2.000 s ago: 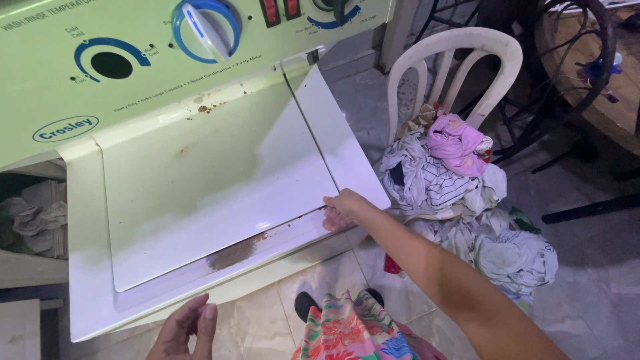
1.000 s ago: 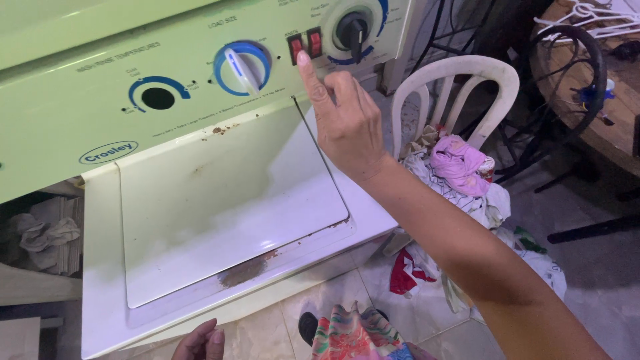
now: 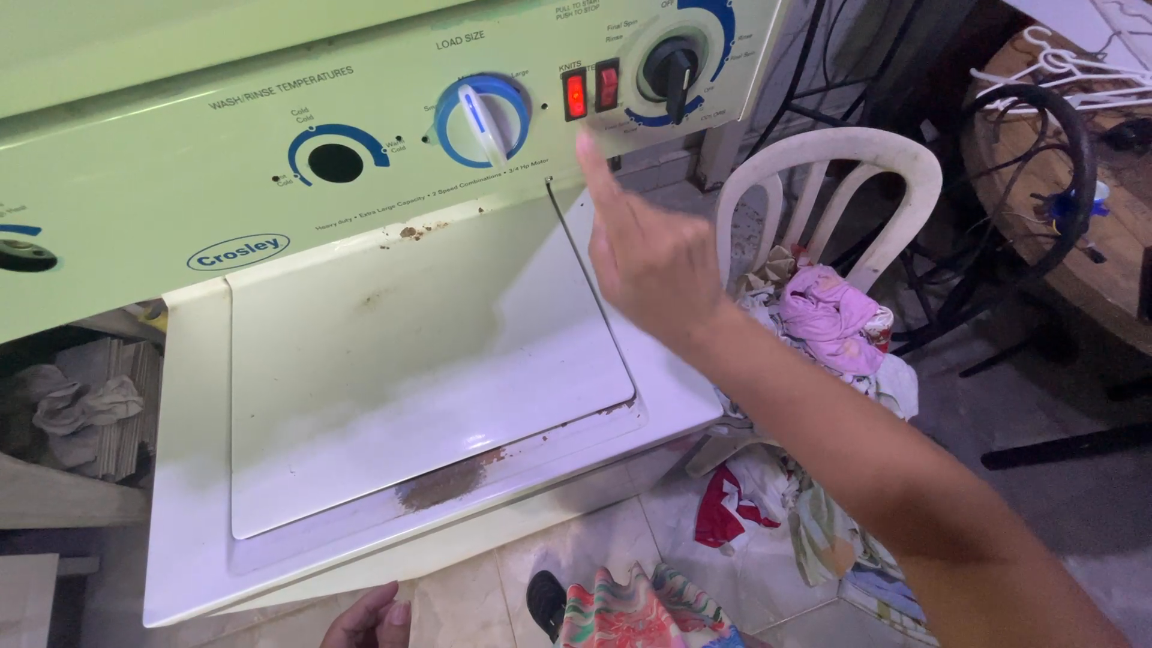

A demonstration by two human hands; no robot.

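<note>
My right hand (image 3: 648, 256) is raised over the washing machine's right side, its index finger extended just below a lit red rocker switch (image 3: 575, 94). A second red rocker switch (image 3: 607, 85), not lit, sits beside it. Right of both is a black dial knob (image 3: 672, 72); to the left is a white and blue load size knob (image 3: 483, 121). The white lid (image 3: 423, 360) is down, with rust along its front edge. My left hand (image 3: 369, 616) shows only partly at the bottom edge, in front of the machine, holding nothing visible.
A white plastic chair (image 3: 837, 148) bears piled clothes (image 3: 832, 315), with more clothes (image 3: 738, 504) on the tiled floor below. A round wooden table (image 3: 1017, 171) with white hangers (image 3: 1062, 67) stands at the right. Cloths (image 3: 85, 405) lie on a stack at the left.
My right hand went from the lid's front right corner up to the switches, then slightly down off them. The left switch now glows red. The view has shifted.
</note>
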